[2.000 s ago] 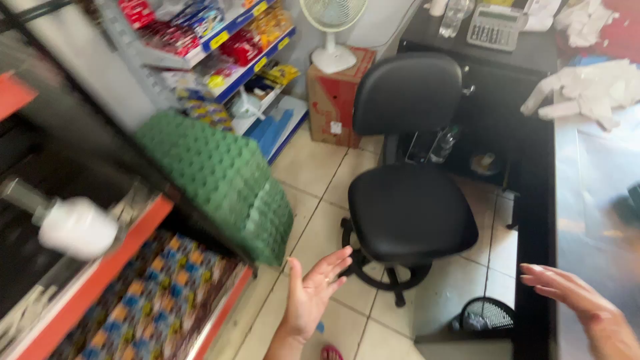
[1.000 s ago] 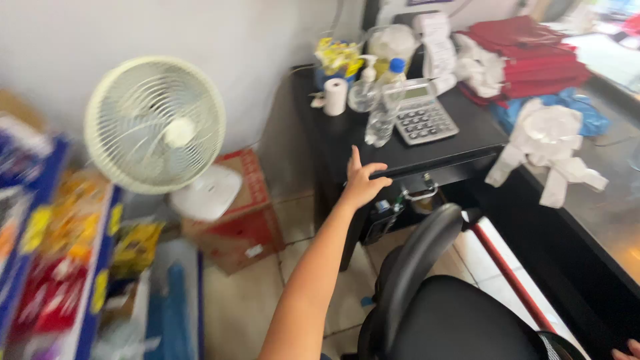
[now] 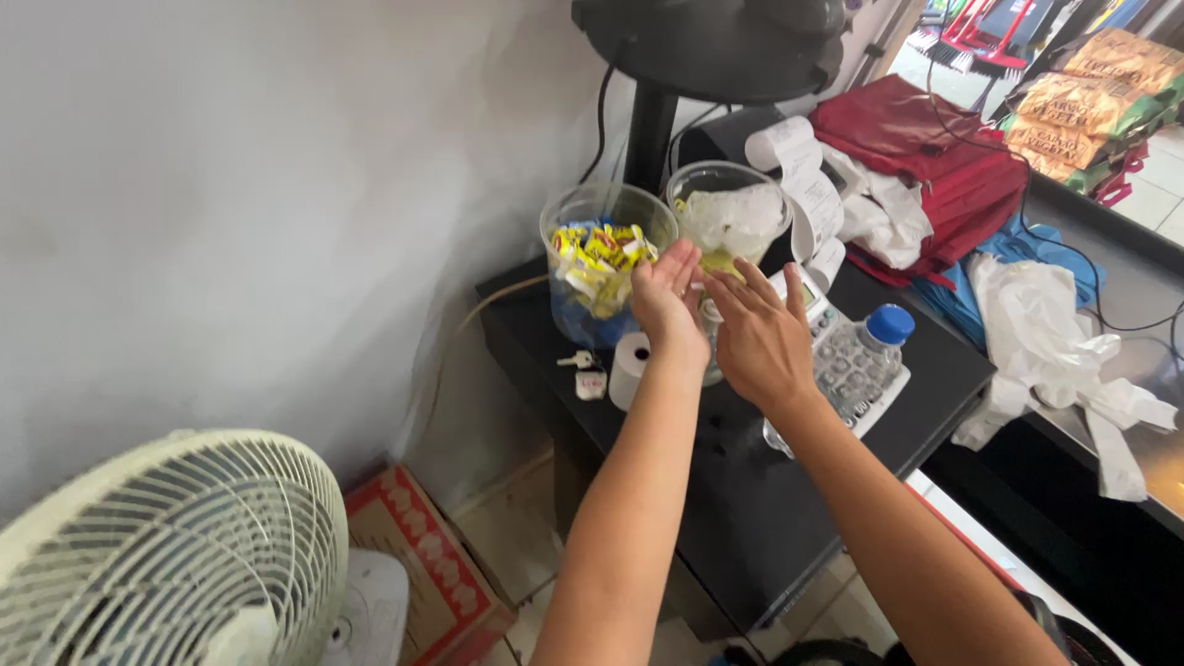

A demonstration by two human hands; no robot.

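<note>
My left hand [image 3: 673,305] is over the black desk [image 3: 721,499], palm up with fingers slightly curled, beside a clear tub of yellow-wrapped sweets [image 3: 601,259]. My right hand [image 3: 763,342] is close by on its right, palm down, fingers spread over a pump bottle [image 3: 710,319] that is mostly hidden. Neither hand visibly holds a thing. A second clear tub [image 3: 731,222] with a plastic bag in it stands behind them. Below the left hand are a white paper roll [image 3: 631,370] and a key with a tag [image 3: 590,381]. A blue-capped clear bottle [image 3: 860,356] lies across a calculator [image 3: 888,398].
A fan [image 3: 185,555] and a red-edged cardboard box [image 3: 421,564] are at lower left. Behind the tubs rises a black stand [image 3: 650,139]. Curled receipt paper [image 3: 809,190], red bags [image 3: 953,166] and white plastic bags [image 3: 1041,333] lie to the right. Thin cables hang over the counter.
The view has swung toward the desk. My left hand, earlier by the desk's front edge, is now over the desktop near the tubs. My right hand has come from the far right to beside it.
</note>
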